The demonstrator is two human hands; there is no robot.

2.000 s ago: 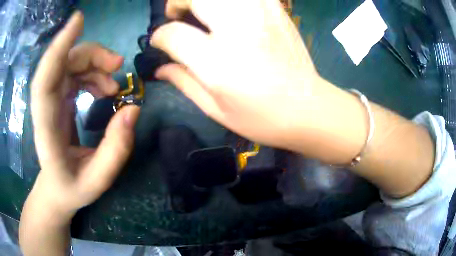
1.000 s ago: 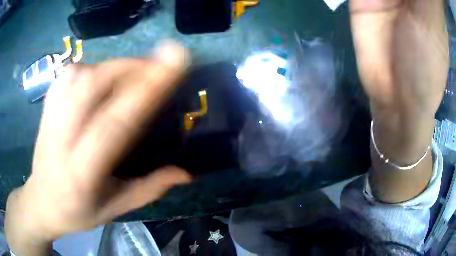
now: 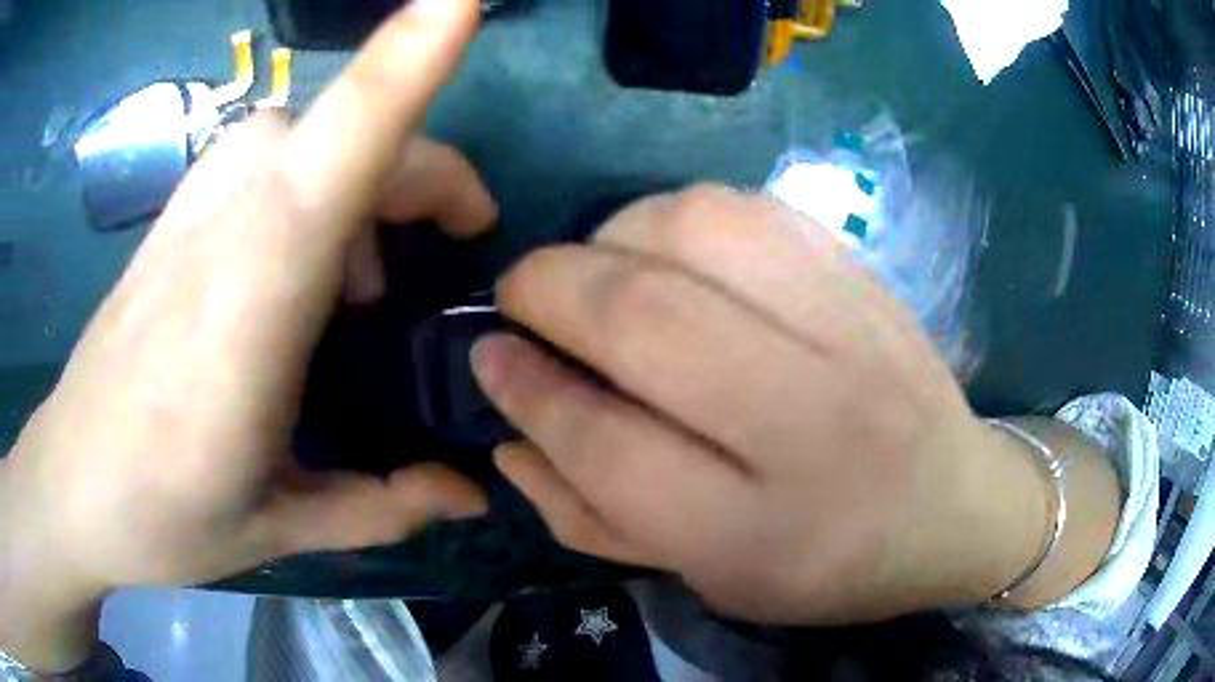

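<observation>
A dark rounded-square display module (image 3: 450,380) with a thin bright top edge lies low in the middle, over a dark area where the fixture's outline cannot be made out. My right hand (image 3: 746,400) comes from the right, its bent fingertips gripping the module's right part and hiding it. My left hand (image 3: 200,346) is at the left, fingers and thumb spread around the module's left side, with nothing seen in it.
Loose modules with silvery faces (image 3: 140,147) and gold tails lie upper left. A black module stack (image 3: 686,40) with orange tails is at the top, beside another black stack (image 3: 333,16). Crinkled clear film (image 3: 919,227) with teal tabs lies right. A white square (image 3: 1006,29) and tweezers (image 3: 1090,93) are upper right.
My right hand has come down from the upper right onto the module in the middle. My left hand's fingers have spread around it. The orange tail seen there earlier is now hidden. The view has shifted.
</observation>
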